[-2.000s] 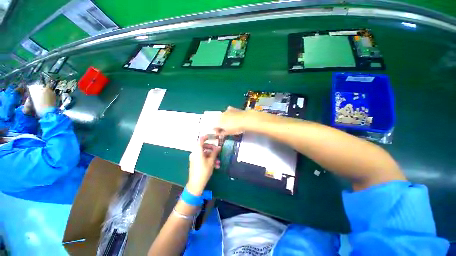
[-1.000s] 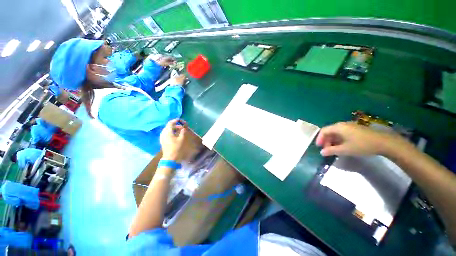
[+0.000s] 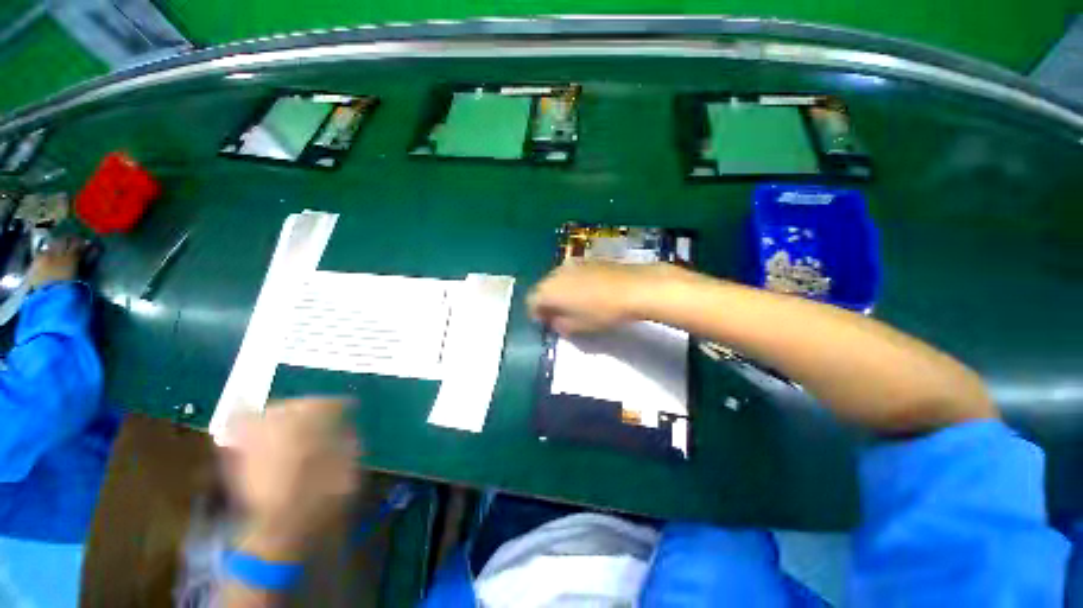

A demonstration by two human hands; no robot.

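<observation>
The tablet screen assembly [image 3: 618,368] lies in front of me, its circuit board and flex cables at the far end. My right hand [image 3: 594,297] is over its upper left part, fingers curled down; whether it holds anything is hidden. The lined white sheet [image 3: 362,324] lies left of the tablet, with plain white strips at both ends. My left hand [image 3: 291,463] is blurred at the bench's front edge, over the sheet's left strip end; its fingers cannot be made out.
Three more tablets [image 3: 485,124] lie along the back. A blue bin [image 3: 814,244] with small beige bits is at right, small wired parts [image 3: 760,371] below it. A red bin [image 3: 116,192], a thin tool [image 3: 164,264] and a neighbour's blue sleeve [image 3: 54,368] are at left. A cardboard box [image 3: 149,511] is below.
The view has swung left and back down to the bench. My left hand has moved from over the box to the bench edge. My right hand has moved onto the tablet from beside the sheet.
</observation>
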